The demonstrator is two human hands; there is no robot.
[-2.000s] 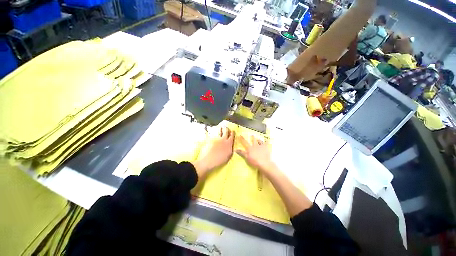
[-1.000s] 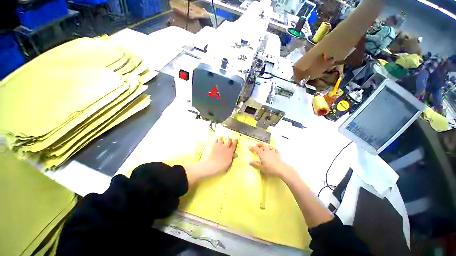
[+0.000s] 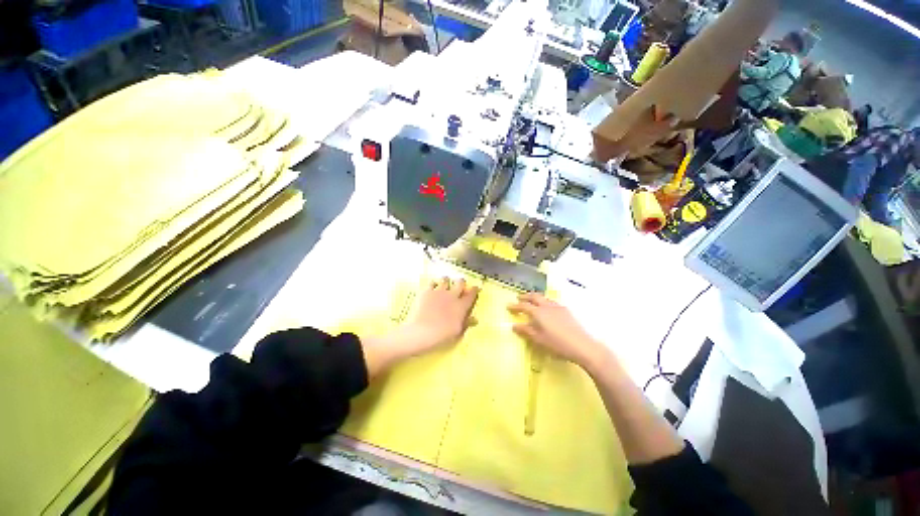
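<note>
A yellow fabric panel lies flat on the white table, its upper edge at the clamp frame below the sewing head. My left hand rests palm down on the panel, fingers near the clamp. My right hand rests on the panel to the right of it, fingers spread. Neither hand grips anything visible. The needle area is mostly hidden behind the grey faceplate.
A thick panel stack stands at the left, with more yellow panels below it. At right are the control screen, a black cable, brown fabric pieces and a thread cone. A person is in the background.
The yellow panel and both hands have come slightly closer to me. The view has shifted since the earliest frame. The metal parts by the clamp have changed position.
</note>
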